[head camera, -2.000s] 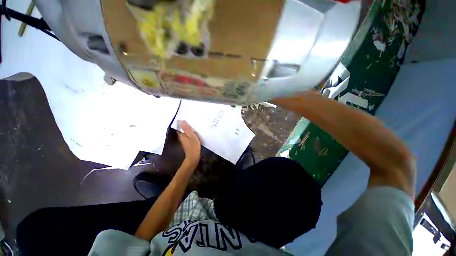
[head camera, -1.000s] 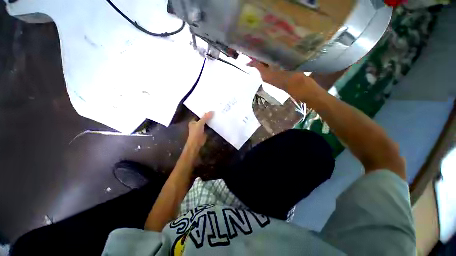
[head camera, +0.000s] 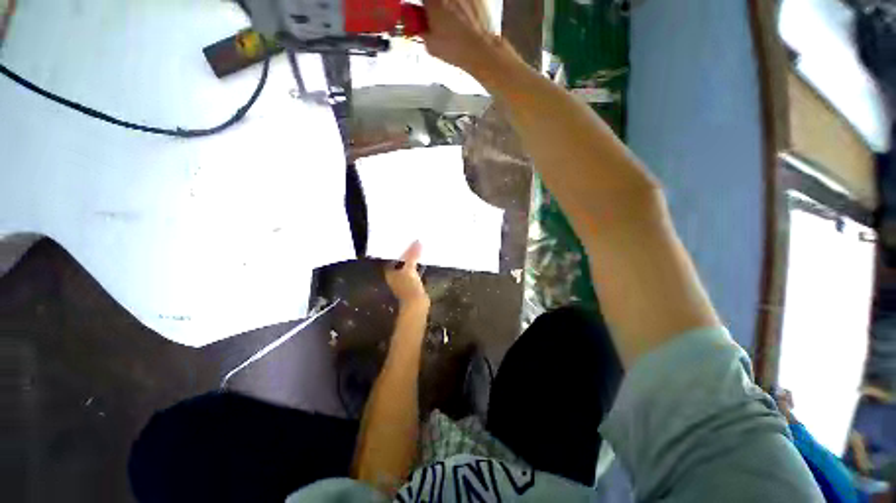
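The cut bundle (head camera: 432, 201), a white-topped block, lies apart from the fabric lay (head camera: 196, 206), with a dark gap between them. My left hand (head camera: 408, 278) grips the bundle's near edge, thumb on top; its other fingers are partly hidden. My right hand (head camera: 454, 31) is closed around the red guide handle (head camera: 378, 16) of the cutting machine at the top edge. The machine's lower metal part stands beyond the bundle, and the rest is cut off. A shiny base plate (head camera: 393, 126) shows just beyond the bundle.
A dark cutting weight with a yellow patch (head camera: 234, 54) lies on the lay beside the machine. A black power cable (head camera: 128, 124) curves across the lay. A thin white strip (head camera: 280, 344) lies on the dark surface. Scraps litter the green strip (head camera: 594, 44) at the right.
The machine has moved up and mostly out of view, away from the bundle. My right hand, hidden in part before, now shows on the red handle. My left hand stays at the bundle's near edge.
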